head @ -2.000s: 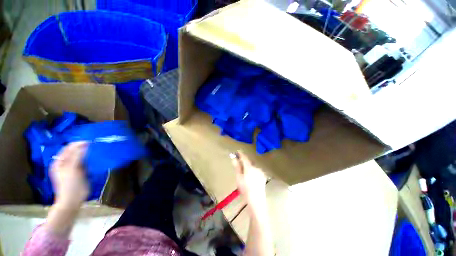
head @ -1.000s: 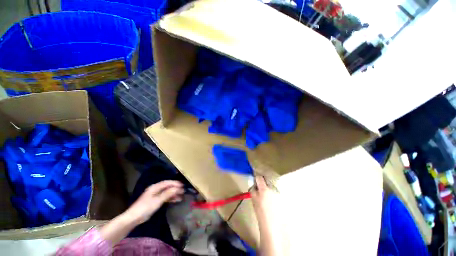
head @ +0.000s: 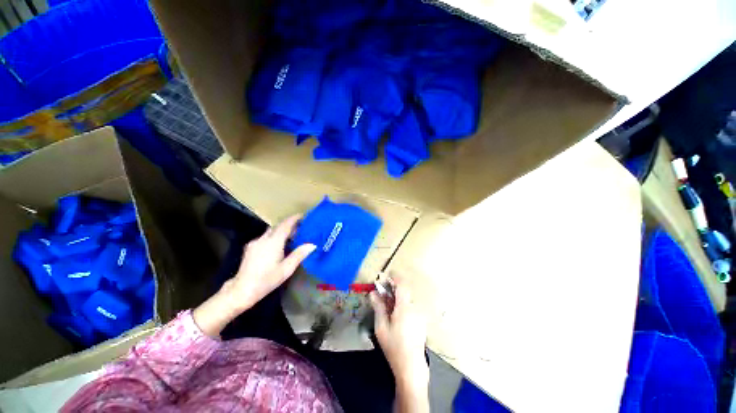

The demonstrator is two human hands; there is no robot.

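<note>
A blue sewn piece [head: 343, 242] with a small white logo is held over the near edge of the carton flap. My left hand [head: 270, 256] grips its left side, thumb on top. My right hand [head: 391, 310] is just below and right of the piece, with fingers closed around a small tool, mostly hidden, that looks like thread snips. A red ribbon [head: 347, 287] runs left from my right fingertips, below the piece. The large carton [head: 524, 137] lies on its side in front, with a heap of blue pieces [head: 363, 89] inside.
A smaller open carton [head: 69, 165] with blue pieces stands at the left. A black plastic crate [head: 181, 121] is between the cartons. A blue bin [head: 81, 48] with brown tape is at the upper left. The pale carton flap [head: 533, 282] extends right. More blue containers are at the lower right.
My left hand has moved up and right and taken hold of the blue piece that lay on the flap. My right hand has shifted slightly left. The view has tilted closer to the flap.
</note>
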